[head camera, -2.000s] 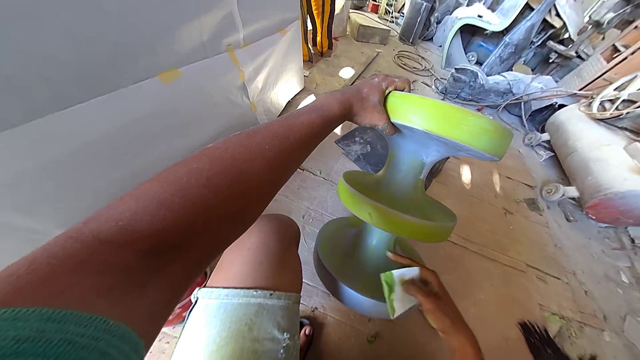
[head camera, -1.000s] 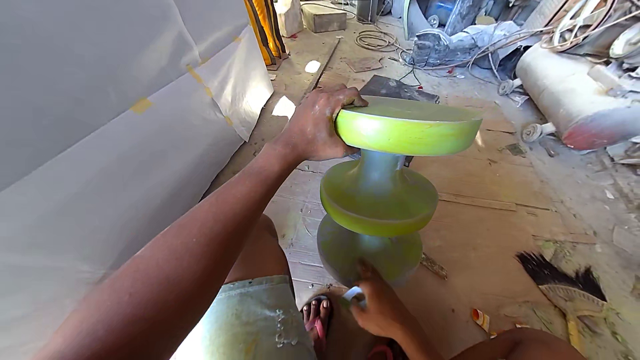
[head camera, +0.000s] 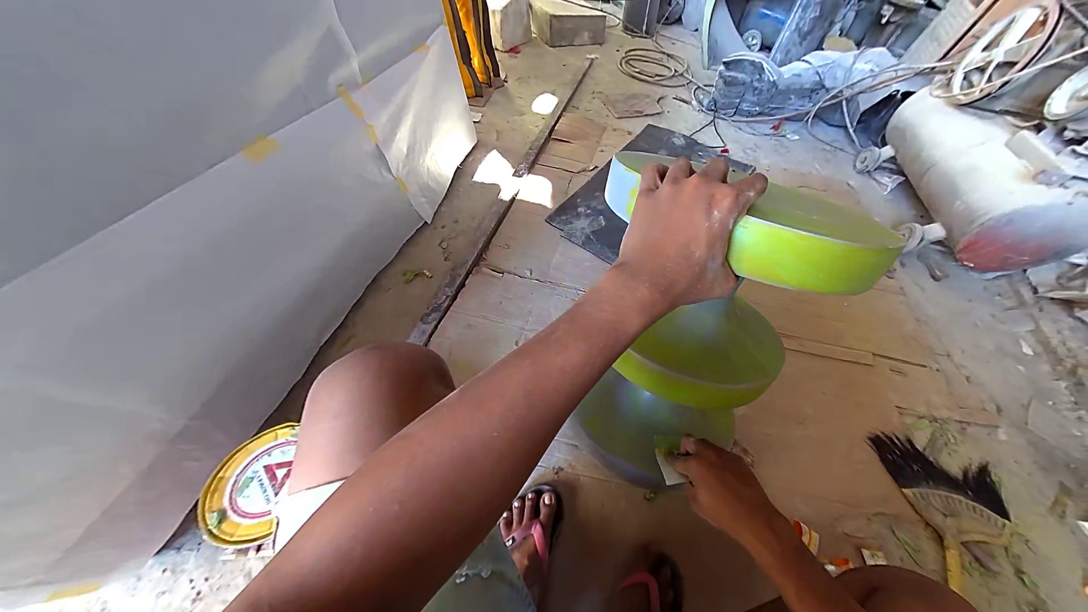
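Observation:
A tiered round pedestal (head camera: 812, 255), green with greyish patches, stands tilted in the middle of the head view. My left hand (head camera: 690, 228) grips the rim of its top disc, fingers over the upper face and thumb side hidden. Down at the pedestal's lowest tier, my right hand (head camera: 718, 476) pinches a small folded piece of sheet (head camera: 671, 461), pale and green, probably abrasive paper, against the surface. The middle tier (head camera: 714, 357) lies between the two hands, partly behind my left forearm.
Flattened cardboard (head camera: 833, 391) covers the floor, with a dark flat sheet (head camera: 586, 212) behind the pedestal. A broom (head camera: 943, 493) lies at right, a metal tank (head camera: 994, 183) and coiled cable (head camera: 654, 66) beyond. Masking sheeting (head camera: 212, 255) hangs at left; a yellow-rimmed lid (head camera: 246, 489) sits by my knee.
My left hand has shifted from the disc's left edge onto its top and rim. The pedestal's tilt has changed. My right hand stays at the lowest tier with the folded piece.

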